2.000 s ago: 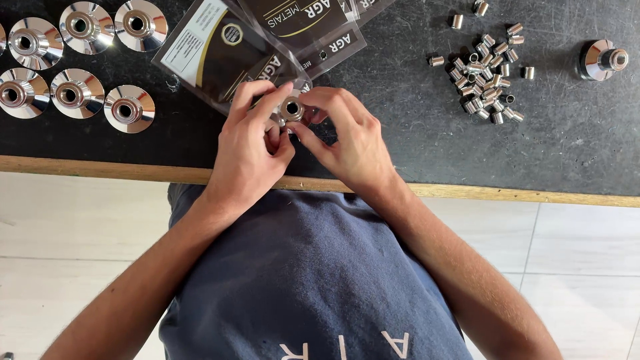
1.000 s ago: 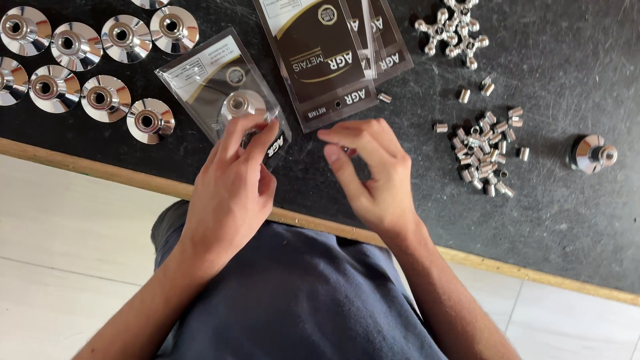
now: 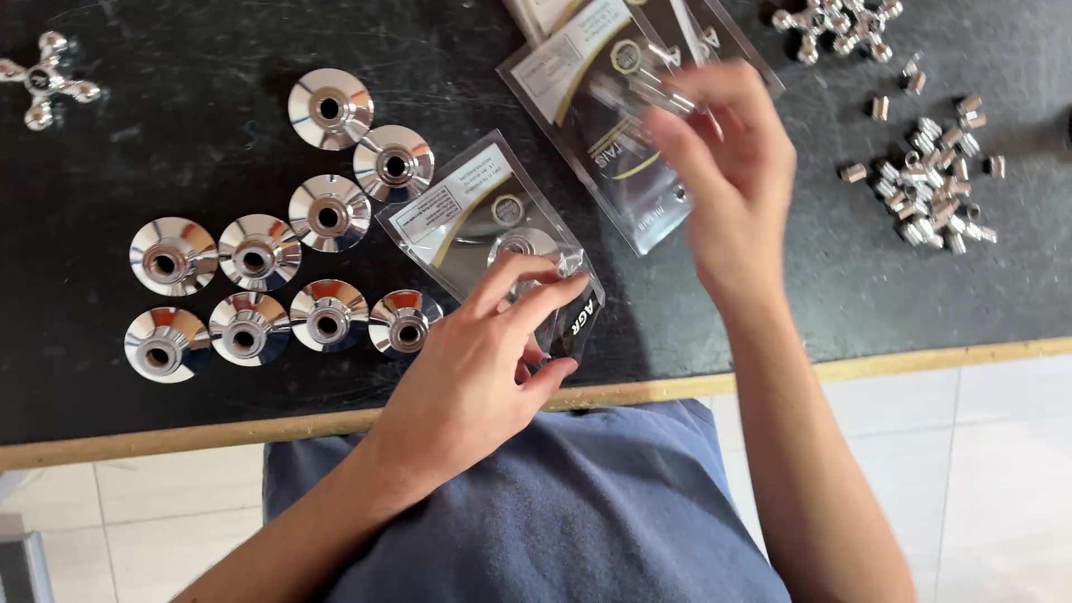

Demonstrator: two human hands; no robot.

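Note:
My left hand (image 3: pixel 477 360) grips the lower end of a clear plastic package (image 3: pixel 456 205) with a printed card, near the table edge. A chrome flange (image 3: pixel 526 243) shows inside it, partly under my fingers. My right hand (image 3: pixel 737 159), blurred, is above a group of other printed packages (image 3: pixel 578 100). Between its thumb and fingers is a shiny metal part (image 3: pixel 666 94), too blurred to name exactly. Several cone-shaped chrome flanges (image 3: pixel 253 251) lie left of the held package.
Small metal sleeves (image 3: pixel 934 188) lie in a loose pile at right, below chrome cross handles (image 3: pixel 829 25). Another cross handle (image 3: pixel 40 81) is at far left. A light wooden edge (image 3: pixel 687 387) borders the black tabletop.
My right hand has moved from beside the held package to over the other packages, where a shiny part shows in its fingers. My left hand stays at the held package. The view has shifted.

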